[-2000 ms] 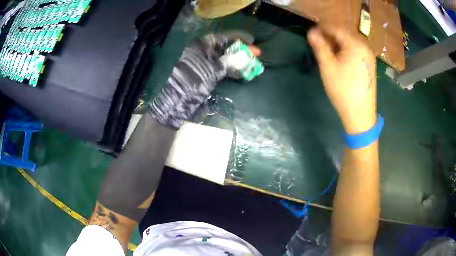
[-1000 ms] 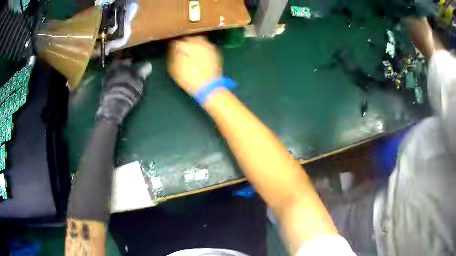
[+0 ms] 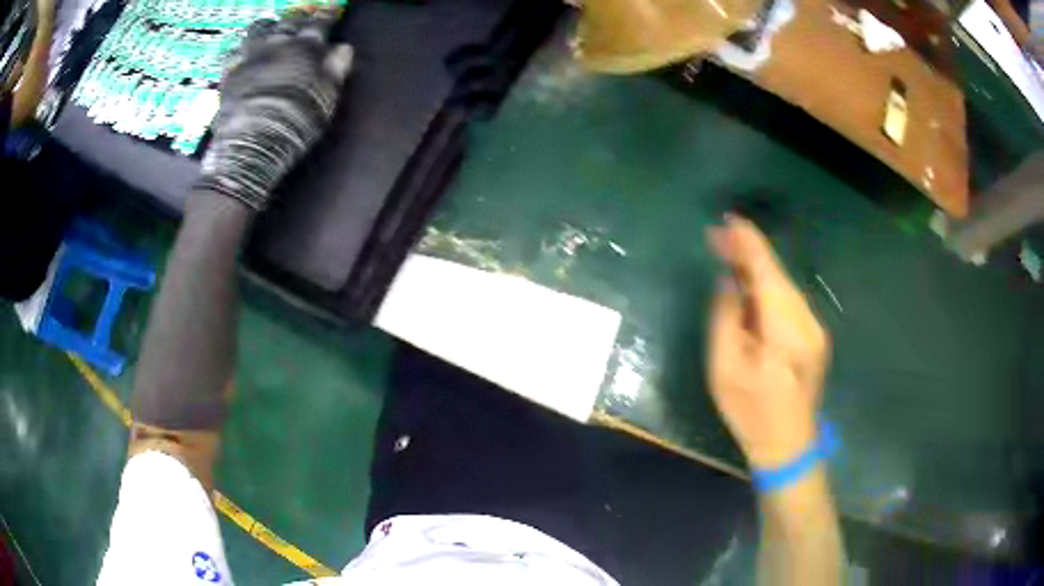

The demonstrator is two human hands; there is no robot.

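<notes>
Rows of green-white circuit boards [image 3: 160, 74] lie on a stack of black sheets [image 3: 343, 160] at the upper left. My left hand [image 3: 278, 109], in a black-and-white striped glove with pale fingertips, is at the right end of the rows; its fingers overlap the boards, and whether it grips one is hidden. My right hand [image 3: 765, 343], bare with a blue wrist strap [image 3: 798, 458], is over the green bench right of centre. It is blurred. A dark smudge shows by its fingertips; I cannot tell if it holds this.
A white sheet [image 3: 498, 332] lies at the bench's front edge. A tan cover [image 3: 664, 32] and a raised brown board [image 3: 853, 92] with a pale-yellow item [image 3: 895, 112] are at the top. A blue stool [image 3: 97, 292] stands at the left. Part of another person's arm [image 3: 34, 63] shows top left.
The view has swung back left. My left hand has moved from beside the tan cover to the board rows. My right hand has come away from the brown board's edge towards me.
</notes>
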